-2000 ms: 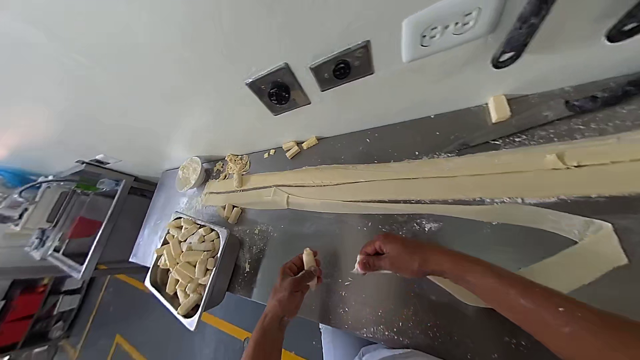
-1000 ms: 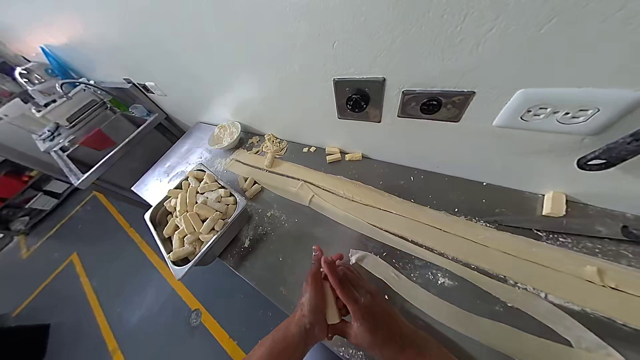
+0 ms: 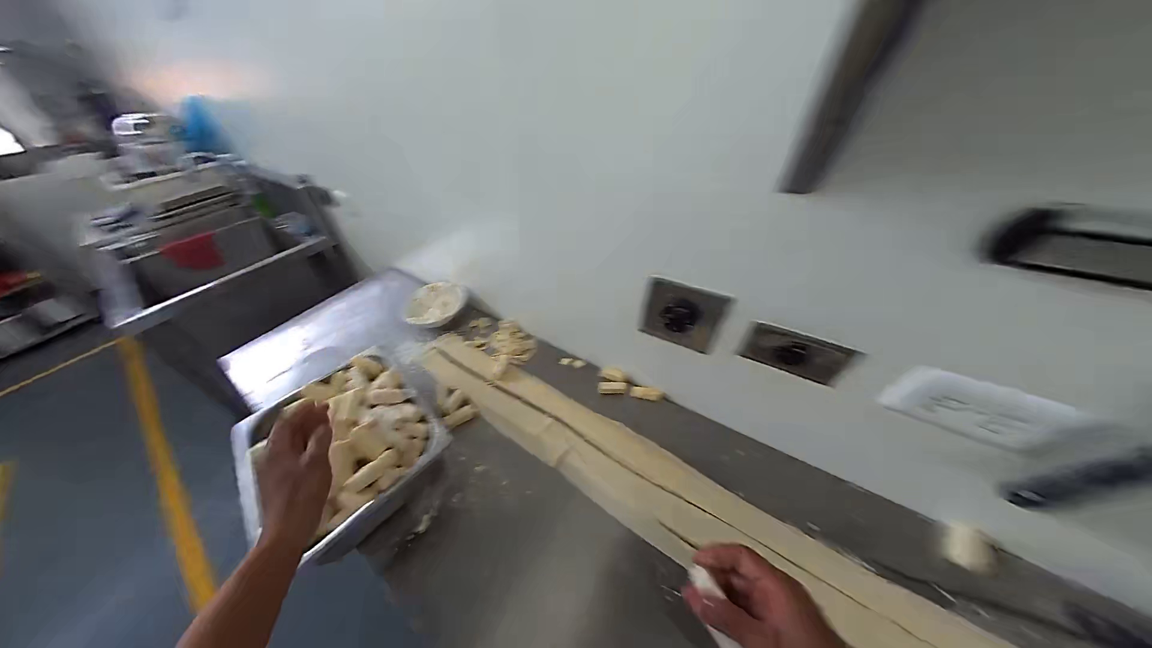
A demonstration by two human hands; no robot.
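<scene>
My left hand [image 3: 297,468] reaches over the metal pan [image 3: 337,544], its fingers at the heap of pale sticks [image 3: 373,441], perhaps dough-wrapped cheese. Whether it grips one of them cannot be told. Near the bottom, my right hand [image 3: 756,598] has its thumb and fingers around a whitish strip of dough [image 3: 711,589], partly cut off by the frame. Long flat dough strips [image 3: 621,472] lie side by side along the steel table, just beyond that hand.
A bowl of flour [image 3: 436,304] and scraps [image 3: 511,342] sit at the table's far end. Short cheese sticks [image 3: 615,382] lie by the wall, a pale block [image 3: 968,546] farther right. Outlets [image 3: 681,315] are on the wall. A dark-handled tool [image 3: 1075,477] is at right, blurred.
My hands were together around a pale stick one second ago. They are now apart, the left over the pan and the right by the dough strips. The view has swung.
</scene>
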